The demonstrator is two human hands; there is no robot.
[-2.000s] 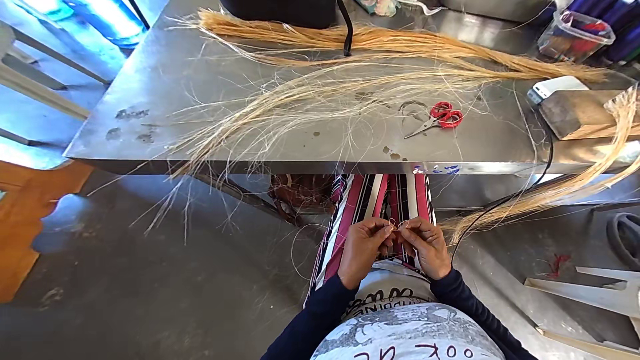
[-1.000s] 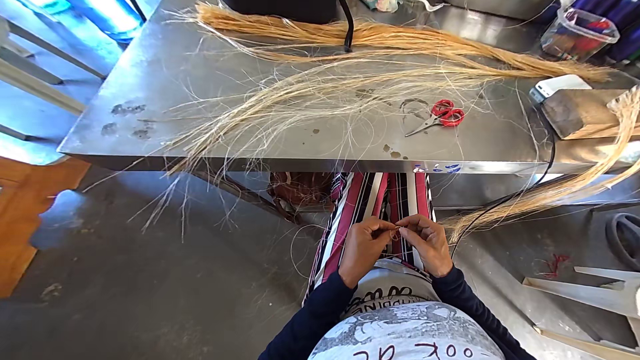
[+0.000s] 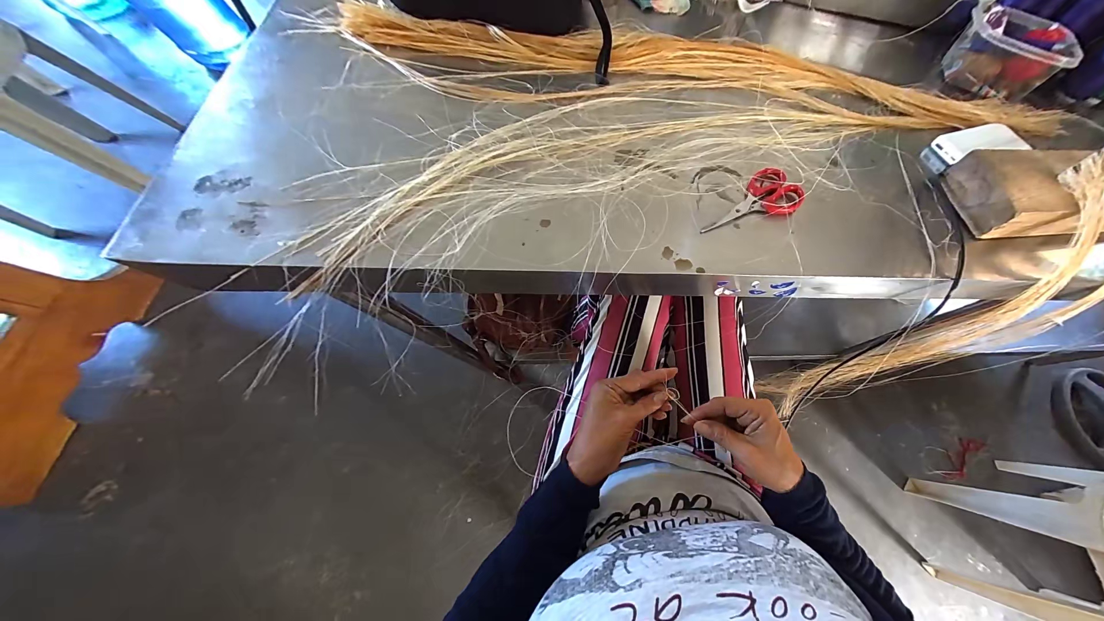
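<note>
Above my lap, my left hand (image 3: 619,418) pinches a thin pale fiber strand (image 3: 675,398) that forms a small loop near the fingertips. The same strand runs to my right hand (image 3: 749,438), whose thumb and index finger are closed on it. A longer thin strand curves out to the left of my left hand. On the metal table (image 3: 604,246) in front lies a loose bundle of pale plant fibers (image 3: 483,164), its ends hanging over the front edge. Small scissors with red handles (image 3: 768,197) rest to the right of that bundle.
A thicker golden fiber bundle (image 3: 733,65) crosses the table's back. At the right are a wooden block (image 3: 1009,191), a white device (image 3: 975,145) with a black cable, more fibers hanging down, and a clear plastic tub (image 3: 1011,52). A white plastic chair (image 3: 1026,509) stands lower right.
My hands were close together at the fingertips; now they are slightly apart, with the strand and its small loop showing between them. The scissors and fiber bundles have stayed in place.
</note>
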